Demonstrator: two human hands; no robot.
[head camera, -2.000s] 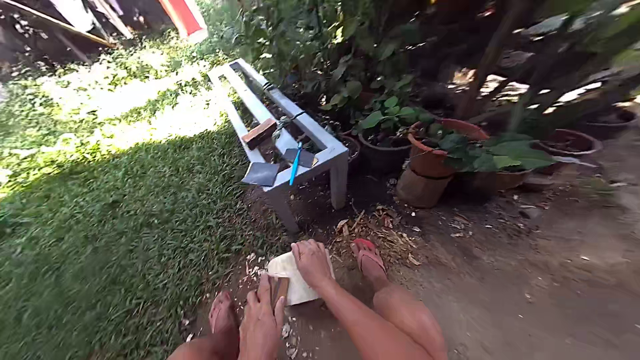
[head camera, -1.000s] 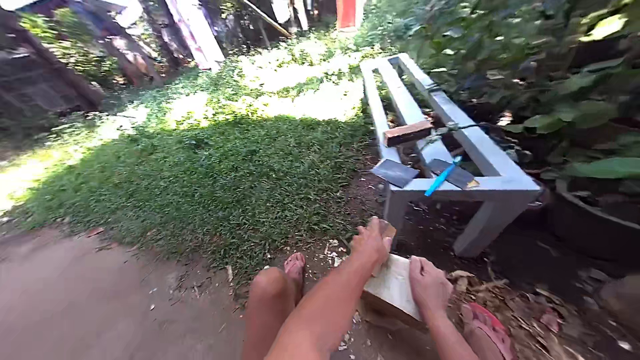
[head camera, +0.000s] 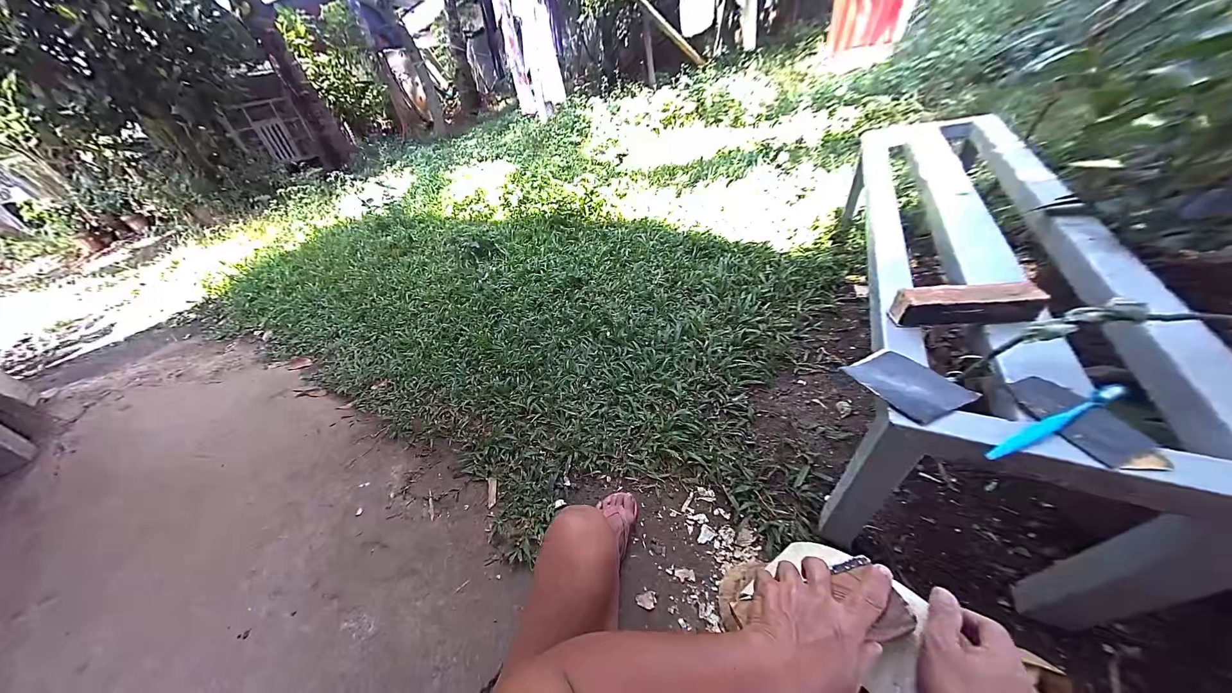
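Observation:
At the lower right, my left hand (head camera: 818, 611) is closed over a small brown block (head camera: 893, 618) with a dark strip at its top edge, pressed on a pale piece (head camera: 900, 669), apparently wood. My right hand (head camera: 970, 650) holds the near right side of that pale piece, its fingers partly hidden. Pale chips (head camera: 707, 534) lie on the ground to the left of the hands. On the grey slatted bench (head camera: 972, 226) rest a reddish-brown block (head camera: 967, 302), two dark sheets that look like sandpaper (head camera: 912, 385) and a slim light-blue tool (head camera: 1057, 423).
The bench leg (head camera: 871, 481) stands just beyond the hands, and a cord (head camera: 1068, 322) crosses the slats. Grass (head camera: 577, 308) spreads ahead, with a bare path (head camera: 241, 520) on the left. My bent left knee (head camera: 577, 539) is beside the forearm.
The view has swung left and tilted. Both hands remain at the pale piece; my left hand, with the brown block, now lies across its upper part. The things on the bench have not plainly moved.

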